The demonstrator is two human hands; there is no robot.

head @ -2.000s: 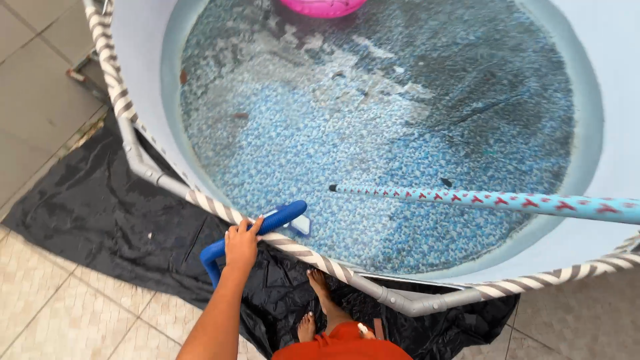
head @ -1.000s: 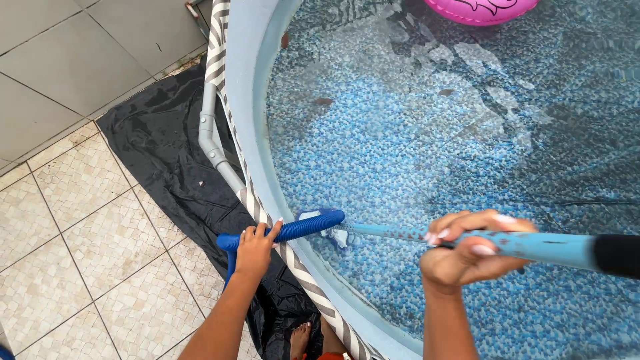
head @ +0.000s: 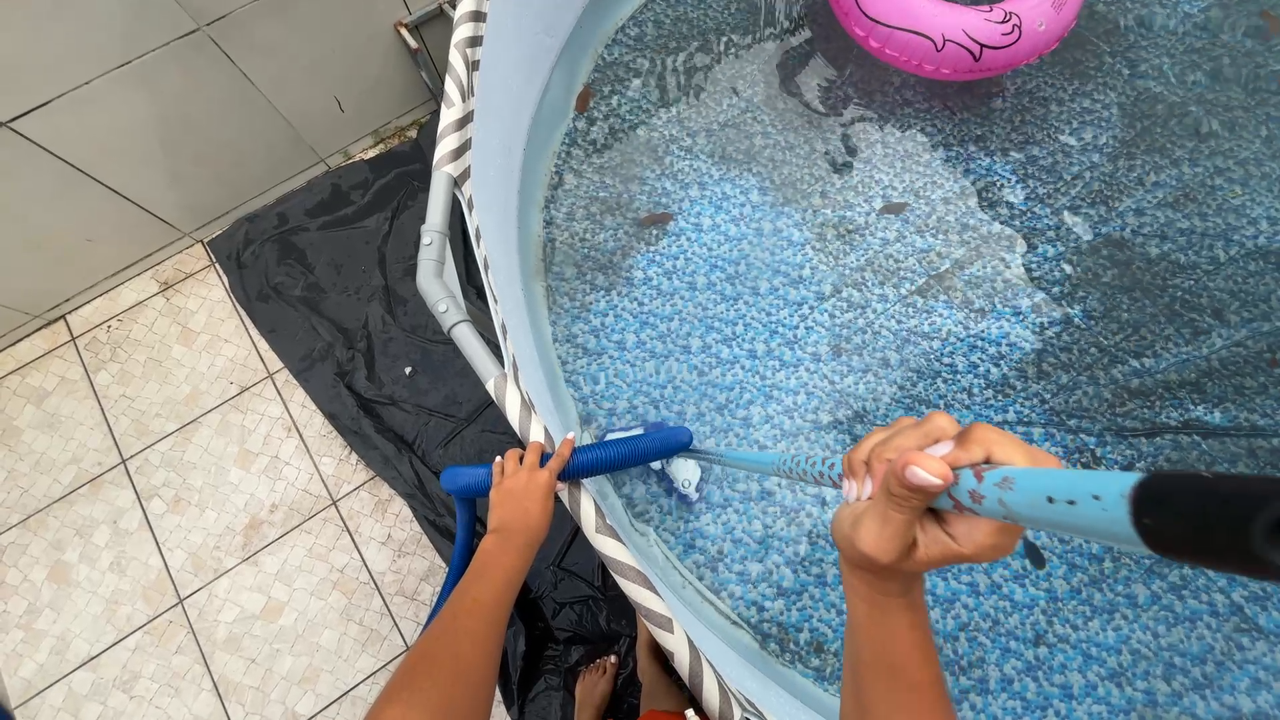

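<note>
My left hand [head: 525, 490] grips a blue corrugated hose [head: 620, 452] where it crosses the striped pool rim [head: 625, 560]. One end of the hose dips into the water; the other bends down outside the pool. My right hand [head: 915, 495] is closed around a light blue pole [head: 1050, 500] with worn reddish marks and a black grip [head: 1210, 522]. The pole slants down into the water toward a white and blue cleaning head [head: 680, 475], which lies underwater near the wall, partly hidden by the hose.
A pink inflatable ring [head: 955, 45] floats at the far side. Brown leaves [head: 656, 219] show in the pool. Outside are a grey pipe frame [head: 435, 270], a black plastic sheet [head: 350, 290], floor tiles [head: 200, 440] and a bare foot [head: 596, 685].
My right hand, not seen two seconds ago, came into view on the pole by one second ago. My left hand stays on the hose at the rim. The view has shifted toward the pool's left side.
</note>
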